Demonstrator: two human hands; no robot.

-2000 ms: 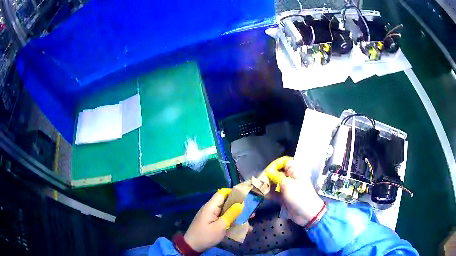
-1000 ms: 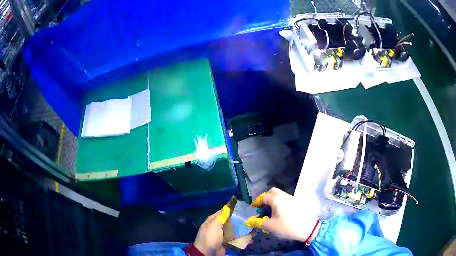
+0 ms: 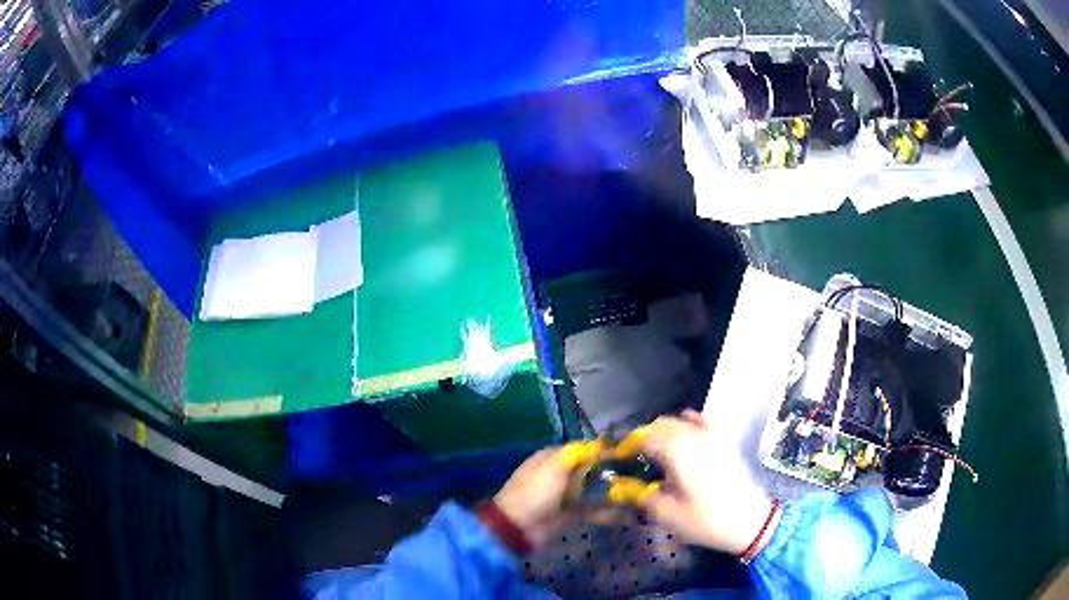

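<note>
My left hand (image 3: 545, 486) and my right hand (image 3: 680, 481) are close together at the bottom centre, with yellow finger cots on the fingertips. Between them they hold a small dark flat part (image 3: 603, 478), blurred and mostly covered by the fingers. An open unit (image 3: 873, 393) with a white shell, black insides, a board with yellow components and loose wires lies to the right of my hands. A white sheet (image 3: 741, 340) lies beneath it.
Two more open units (image 3: 785, 111) sit on white sheets at the top right of the dark-green conveyor (image 3: 1008, 281). A green-topped box (image 3: 440, 258) bears white papers (image 3: 260, 277), with blue sheeting (image 3: 387, 82) behind. A dark bin holds white scraps (image 3: 627, 363). A perforated surface (image 3: 615, 557) lies below my hands.
The tan wrapper and bluish face seen between my fingers earlier no longer show. My hands have come closer together around the dark part. The view has shifted slightly.
</note>
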